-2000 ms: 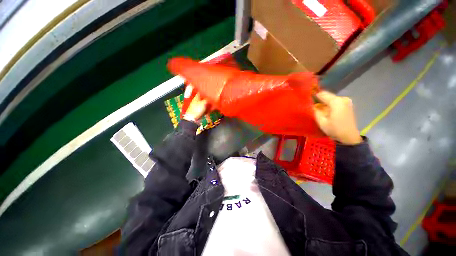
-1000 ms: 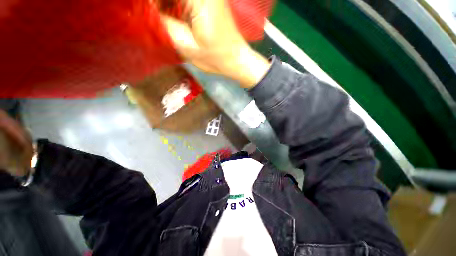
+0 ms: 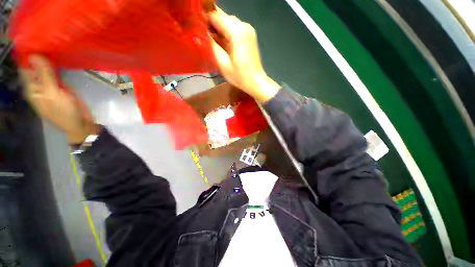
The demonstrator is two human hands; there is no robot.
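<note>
My right hand [image 3: 240, 55] grips the right edge of a large red bubble bag or stack of bags [image 3: 114, 36] at the top left. My left hand [image 3: 54, 101] is blurred and holds its lower left edge, with the fingers partly hidden. Another red bag piece [image 3: 169, 114] hangs or drops below, blurred; whether it is attached cannot be told. Under it, a brown carton [image 3: 245, 143] holds red bags [image 3: 245, 122] and white material. A green circuit board panel [image 3: 411, 216] lies on the dark green bench at the right.
A white label sheet [image 3: 376, 146] lies on the bench [image 3: 302, 68] beside my right sleeve. The green conveyor [image 3: 372, 78] curves along the right. Grey floor [image 3: 125, 141] with yellow lines is at the left. A black cable [image 3: 195, 77] runs above the carton. A red object [image 3: 84, 263] shows at the bottom left.
The view has swung left from the bench to the floor side. My left hand has left the panel area and come to the red bag's left edge. A red piece now shows below the bag.
</note>
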